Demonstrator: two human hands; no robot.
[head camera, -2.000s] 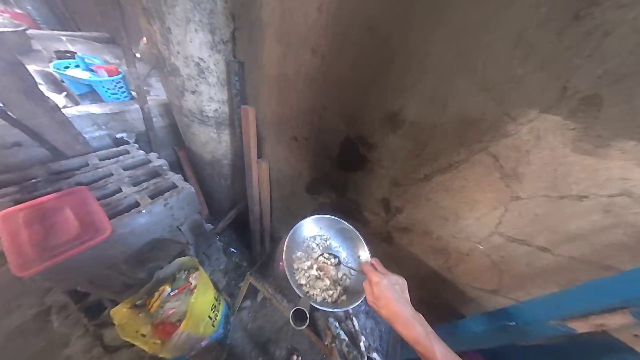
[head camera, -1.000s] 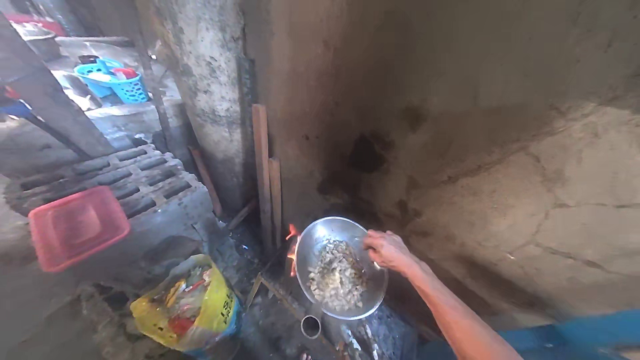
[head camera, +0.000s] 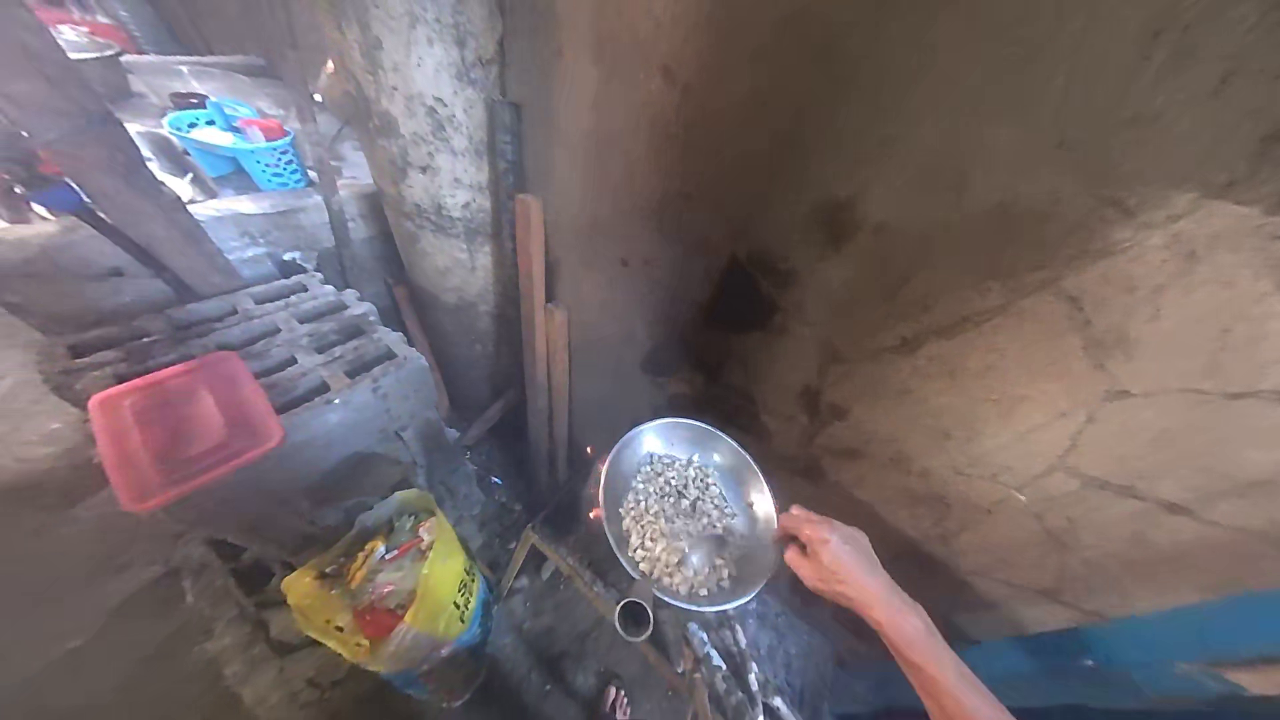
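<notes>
A shiny round metal pan (head camera: 750, 490), tilted, holds many small pale chopped pieces (head camera: 675, 515), heaped mostly toward its left and lower side. Its short hollow handle (head camera: 634, 618) points down toward me. My right hand (head camera: 830, 555) comes in from the lower right, with its fingers curled at the pan's right rim. A rounded metal spoon bowl (head camera: 706, 552) seems to lie among the lower pieces; its shaft is hard to make out. Small orange sparks or flames (head camera: 596, 513) show at the pan's left edge. My left hand is out of view.
Sticks of firewood (head camera: 745, 665) lie below the pan. At left are a yellow bag of refuse (head camera: 450, 590), a red plastic basin (head camera: 190, 430) and hollow concrete blocks (head camera: 310, 330). Upright wooden boards (head camera: 532, 330) lean on the stained wall (head camera: 950, 300). Blue baskets (head camera: 270, 160) stand farther back.
Two seconds ago a dark utensil ran from my right hand into the pan; its shaft is no longer distinct. The pale pieces have shifted within the pan. Flames at its left edge look smaller than a second ago.
</notes>
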